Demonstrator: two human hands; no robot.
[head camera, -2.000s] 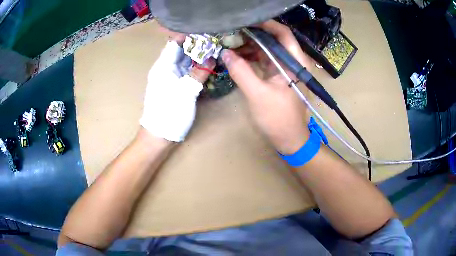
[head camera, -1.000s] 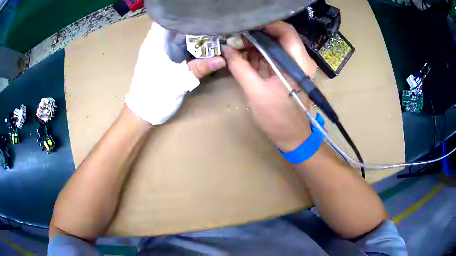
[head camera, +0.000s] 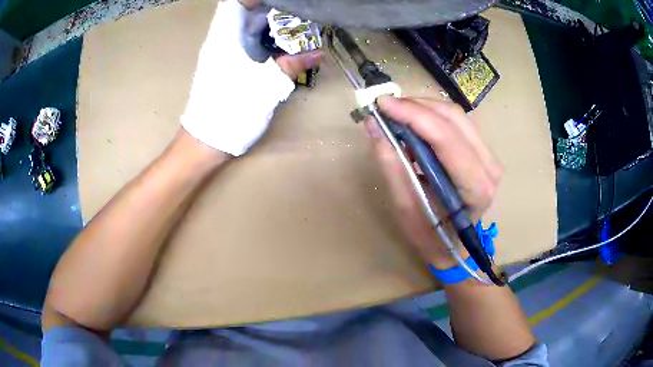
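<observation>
My left hand (head camera: 236, 82), in a white glove with bare fingertips, holds a white plastic socket housing (head camera: 294, 32) with brassy metal strips. A small yellow-and-black block (head camera: 306, 77) shows just below my fingers. My right hand (head camera: 437, 161), bare with a blue wrist strap (head camera: 458, 272), grips a soldering iron (head camera: 432, 172) by its dark handle with a pale collar. The iron points up and left, its front end close to the housing. The thin solder feed tube (head camera: 412, 170) runs along it. The grey hood covers the far edge of the work, and the exact tip contact cannot be told.
The grey hood (head camera: 387, 11) hangs over the top centre. A black iron stand (head camera: 462, 36) and a tray of gold-yellow fill (head camera: 474, 80) are at the upper right. Assemblies lie left (head camera: 46, 127) and right (head camera: 573, 152) of the tan mat (head camera: 308, 236), which has tiny specks.
My right hand has moved back, down and right from the housing, with the iron still gripped and more of its shaft showing. My left hand has moved slightly up with the housing, which is now tilted.
</observation>
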